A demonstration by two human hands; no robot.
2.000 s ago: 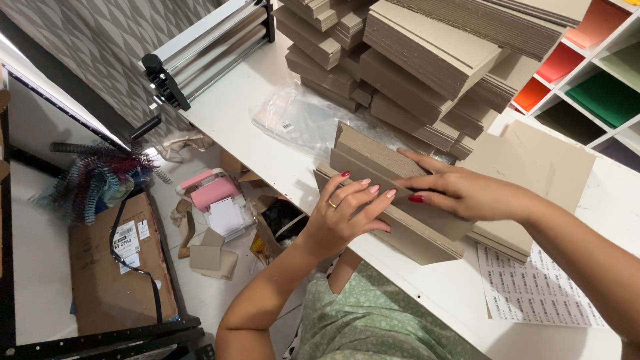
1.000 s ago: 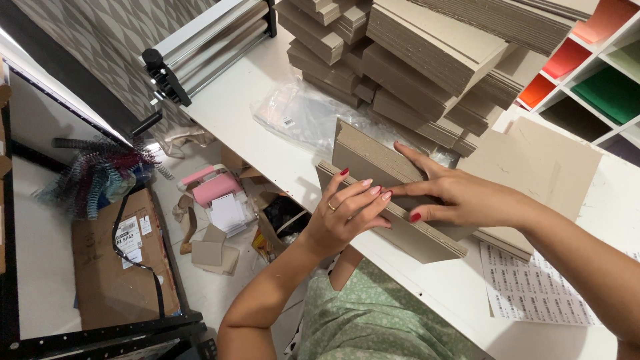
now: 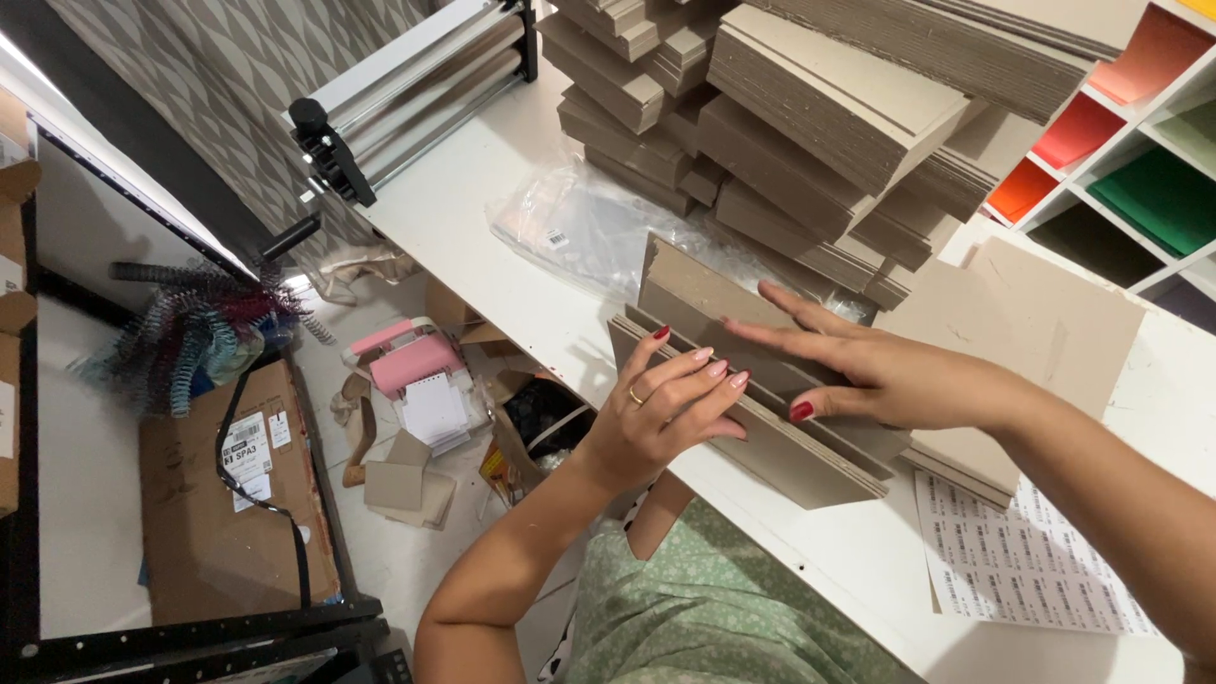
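Observation:
Several grey chipboard sheets [image 3: 807, 451] stand on their long edges on the white table, close to its front edge. My left hand [image 3: 665, 408] rests over the top edges of the front sheets, fingertips on them and the thumb at their near face. My right hand [image 3: 855, 366] lies with fingers spread over the rear sheets [image 3: 703, 299] of the same group; whether it grips any of them cannot be told. Parts of the sheets are hidden under both hands. More flat chipboard [image 3: 1035, 323] lies to the right, beside the right wrist.
Tall stacks of chipboard strips [image 3: 826, 95] rise behind, with clear plastic bags [image 3: 579, 228] before them. A roller machine [image 3: 408, 104] stands back left. Colored sheets fill a white cubby shelf [image 3: 1130, 123]. A printed label sheet [image 3: 1026, 560] lies right. Boxes and a pink device [image 3: 413, 361] are below.
My right hand's fingers have spread apart and shifted over the rear sheets. My left hand stays at the front sheets.

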